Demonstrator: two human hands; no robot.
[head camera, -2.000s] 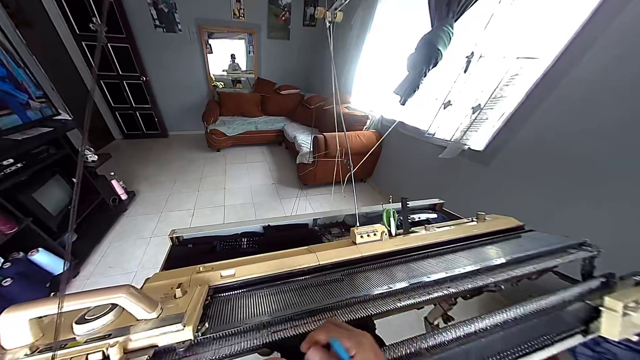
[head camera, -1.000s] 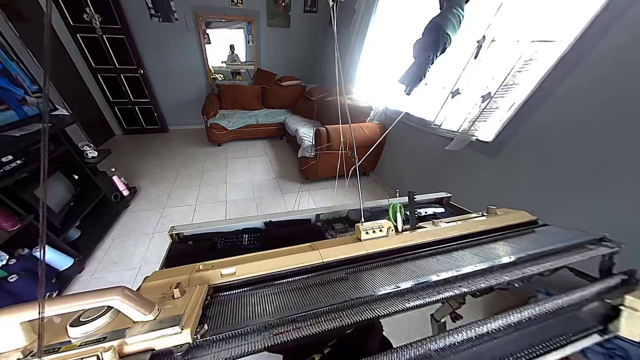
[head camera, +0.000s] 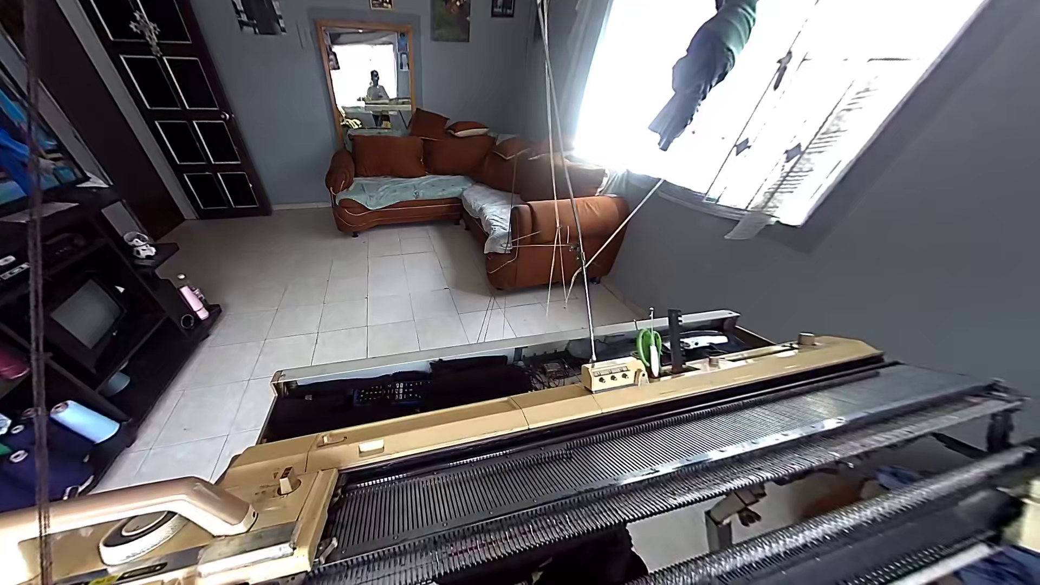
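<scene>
Neither of my hands shows in the head view now. A flat-bed knitting machine (head camera: 520, 414) with a beige rear cover runs across the lower part. Its needle bed (head camera: 601, 455) holds a long row of metal needles. The beige carriage (head camera: 268, 520) with a curved handle and round dial stands at the left end of the bed. Along the lower right lies a second, ribber-like needle bed (head camera: 886, 504). Several strands of yarn (head camera: 574, 195) hang above the small beige control box (head camera: 614, 375). Dark fabric (head camera: 569, 561) shows below the front edge.
Behind the machine is a trough (head camera: 284, 376) with dark cloth, a keypad and a green-handled tool (head camera: 649, 348). Black shelving (head camera: 122, 357) and yarn cones (head camera: 84, 422) stand at left. An orange-brown sofa (head camera: 561, 244) is beyond, with a dark garment (head camera: 703, 69) hanging by the window.
Two seconds ago a hand with a blue object was at the machine's front edge, low in the middle; it has since gone out of view. The carriage remains at the left.
</scene>
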